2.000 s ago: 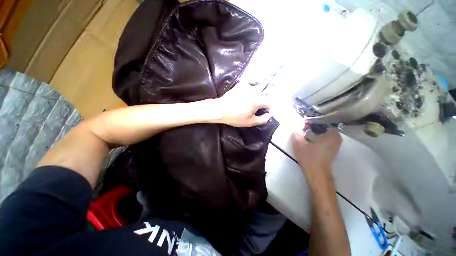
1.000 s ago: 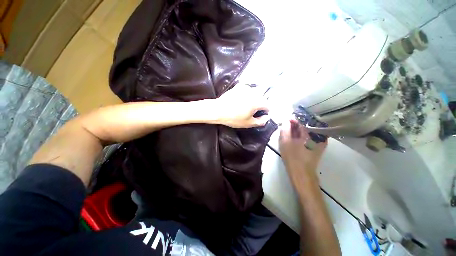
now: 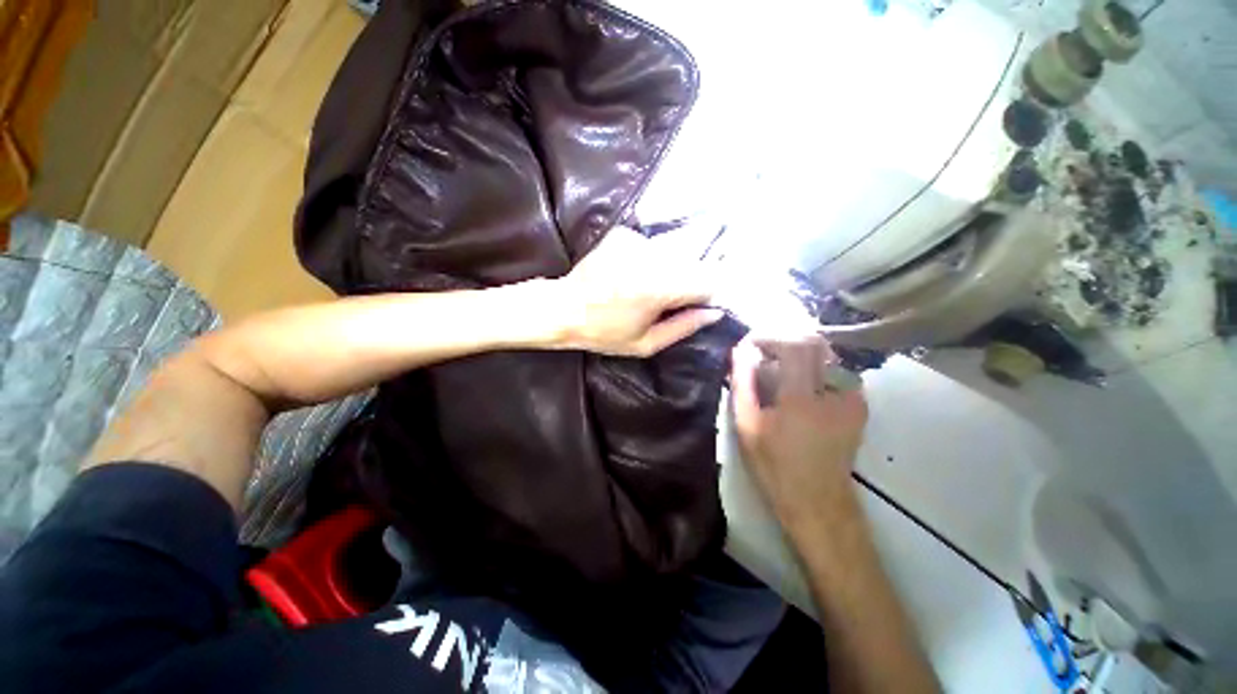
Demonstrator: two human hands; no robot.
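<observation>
A large shiny dark brown leather-look garment (image 3: 516, 447) lies over the table edge and my lap. My left hand (image 3: 638, 292) rests on it, its fingers closed on the garment's edge beside the needle area. My right hand (image 3: 800, 400) is just right of it, with thumb and fingertips at the same edge by the machine; what it pinches is hard to see. The white sewing machine head (image 3: 923, 149) is on the right. Lamp glare hides the needle and the left fingertips.
Blue-handled snips (image 3: 1049, 644) lie at the lower right beside small bits. A dark line (image 3: 936, 542) runs along the white table. A red container (image 3: 319, 569) is beside my lap. Cardboard (image 3: 224, 197) and silvery quilted padding (image 3: 95, 366) are on the left. Thread spools (image 3: 1065, 68) stand at the upper right.
My right hand has moved left, away from under the machine head, to the garment edge by my left hand. My left hand's fingers have shifted slightly; the garment is almost unmoved.
</observation>
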